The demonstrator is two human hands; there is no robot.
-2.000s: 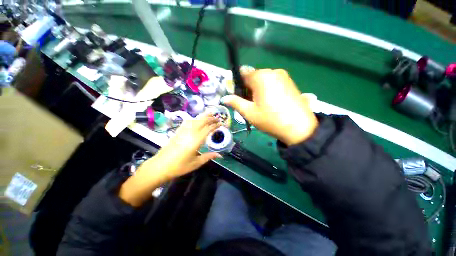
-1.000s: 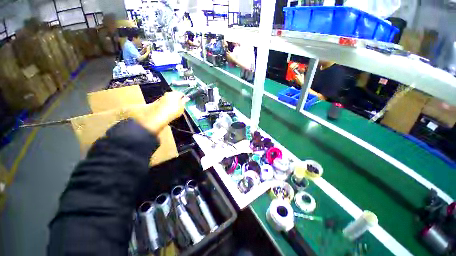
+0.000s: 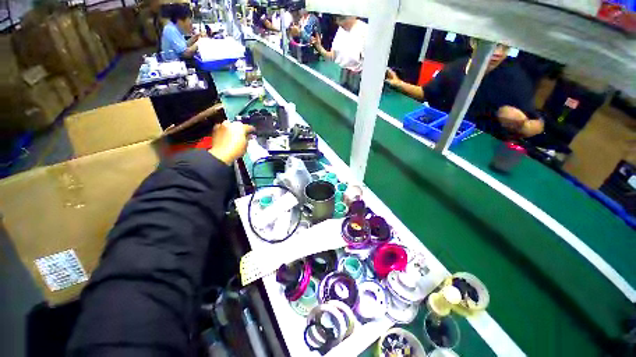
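Observation:
My left hand [image 3: 230, 141] is stretched forward at the left side of the bench, beside the open flap of a cardboard box. Its fingers are curled, and whether they hold anything is hidden. A black cord [image 3: 252, 209] loops over the white tray just past the hand. Dark parts [image 3: 265, 122] lie right of the hand. My right hand is out of the picture.
The cardboard box [image 3: 91, 202] stands at left. Pink, purple and white rings [image 3: 389, 259] and a metal mug [image 3: 319, 200] stand on the tray. Screw cups [image 3: 468, 293] are at lower right. A white post [image 3: 373, 90] rises mid-bench. People sit across the line.
The view has turned from the dryer on the bench up and left along the line. My left hand has left the dryer and reached forward. My right hand has gone out of view.

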